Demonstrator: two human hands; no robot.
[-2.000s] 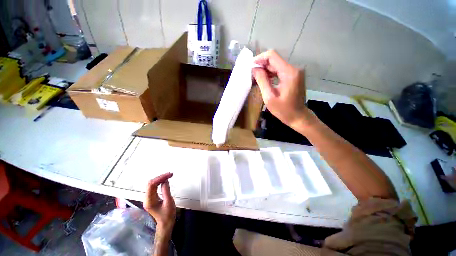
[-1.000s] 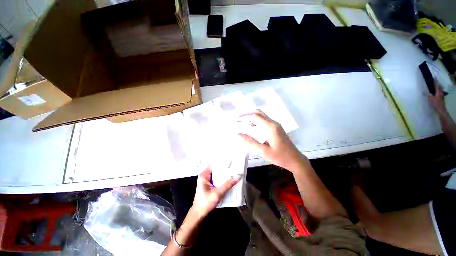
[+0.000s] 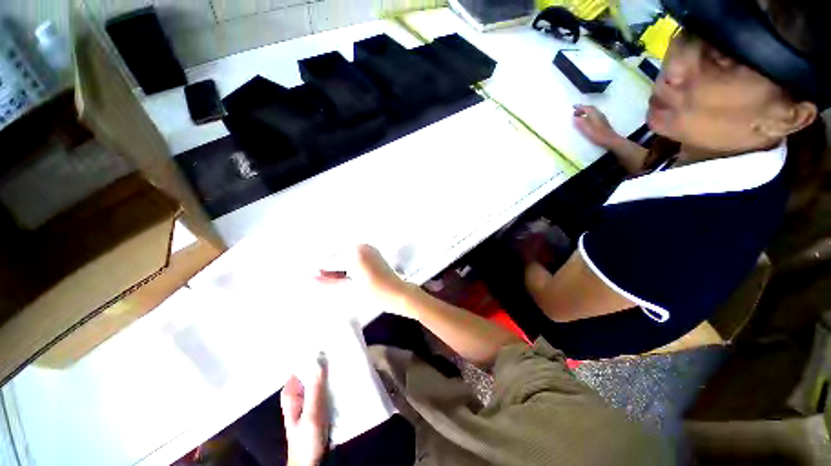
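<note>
A white inner tray (image 3: 357, 393) lies at the table's front edge, washed out against the white table. My left hand (image 3: 307, 411) holds it at its left side, thumb on top. My right hand (image 3: 372, 276) is over the table just beyond the tray, fingers partly lost in the glare; whether it holds anything cannot be told. Other white trays (image 3: 196, 350) show only as faint recesses on the table to the left. Black box bases (image 3: 337, 91) stand in a row on a black mat (image 3: 214, 177) behind.
An open brown carton (image 3: 100, 246) stands at left. A dark phone (image 3: 203, 101) and a tall black box (image 3: 146, 50) are at the back. A co-worker (image 3: 674, 227) sits close at right, near a black box with a white top (image 3: 583, 69). Yellow tape (image 3: 524, 127) crosses the table.
The view has swung to the right, bringing the co-worker into full view. My left hand still holds the tray. My right hand stays over the table near it.
</note>
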